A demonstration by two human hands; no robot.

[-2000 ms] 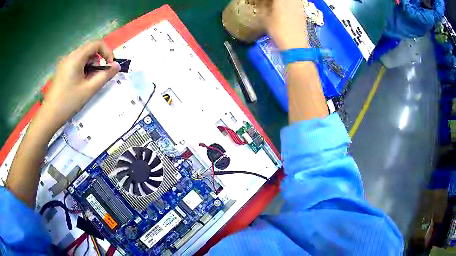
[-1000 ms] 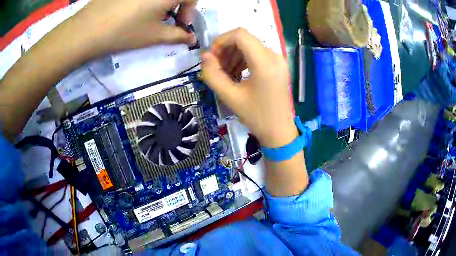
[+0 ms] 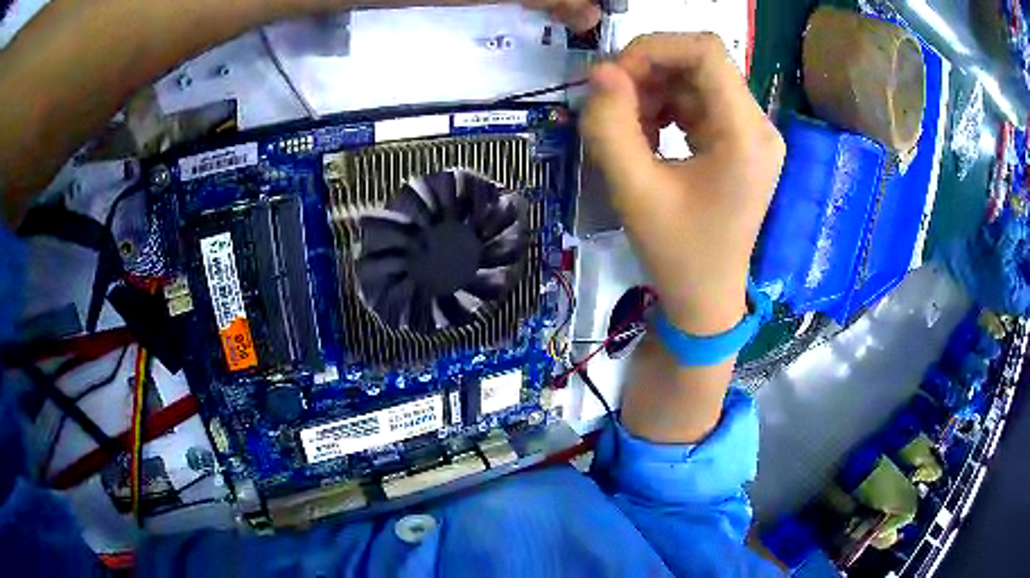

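The blue motherboard [image 3: 395, 401] with its black cooler fan [image 3: 446, 251] sits in the white chassis [image 3: 418, 57]. A thin black antenna cable [image 3: 531, 95] runs along the board's upper edge to my right hand [image 3: 695, 169], whose thumb and index finger pinch its end above the board's top right corner. My left hand [image 3: 570, 11] is at the top edge and mostly cut off. Its fingertips are beside a small dark thing, and its grip is hidden.
Blue bin [image 3: 819, 215] and tan round tub [image 3: 853, 73] stand right of the chassis. Red and yellow-black harness wires [image 3: 138, 435] lie left of the board. A person's blue sleeve [image 3: 994, 265] shows at far right.
The view has moved closer over the motherboard. My right hand has come from the blue bins to the cable. My left hand has moved up to the frame's top edge.
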